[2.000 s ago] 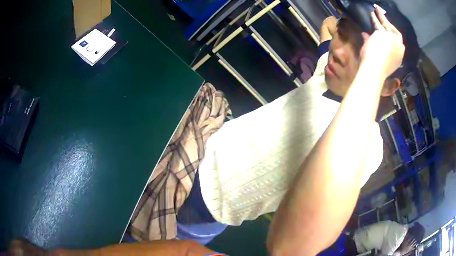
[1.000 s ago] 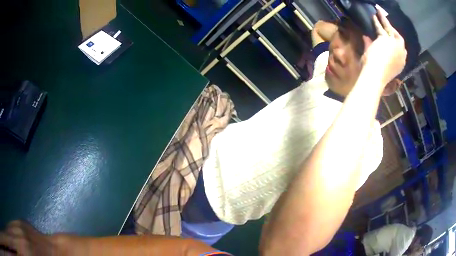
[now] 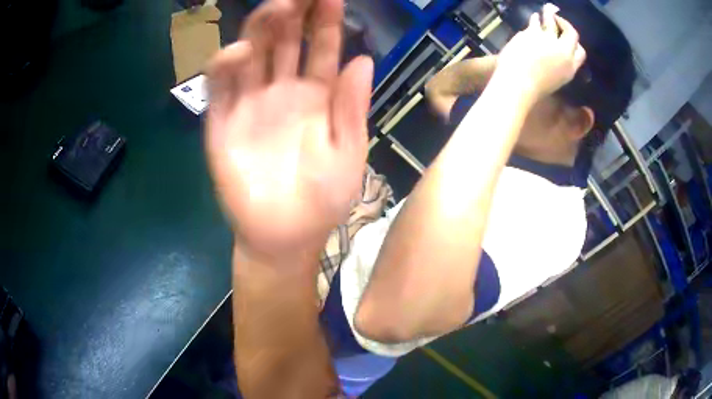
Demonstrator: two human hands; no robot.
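Note:
My right hand [image 3: 289, 148] is raised large and blurred before the camera, palm facing me, fingers spread and empty. Behind it, at the back of the table, stands a brown cardboard lid flap [image 3: 195, 45]. A white printed leaflet [image 3: 190, 94] lies at its foot, partly hidden by my hand. A small closed black box [image 3: 89, 158] lies on the green table at the left, apart from my hand. I cannot make out my left hand; a tiny reddish patch at the lower left edge is too small to identify.
The green tabletop [image 3: 148, 257] has a pale edge. A person in white [image 3: 539, 226] stands close on the right, one hand raised to the head. Metal racks [image 3: 624, 210] are behind. A dark object [image 3: 11, 335] is cut off at lower left.
My right hand has risen from low at the left to the middle of the view. The view has shifted, so the boxes and leaflet appear farther right. The person's head has turned away.

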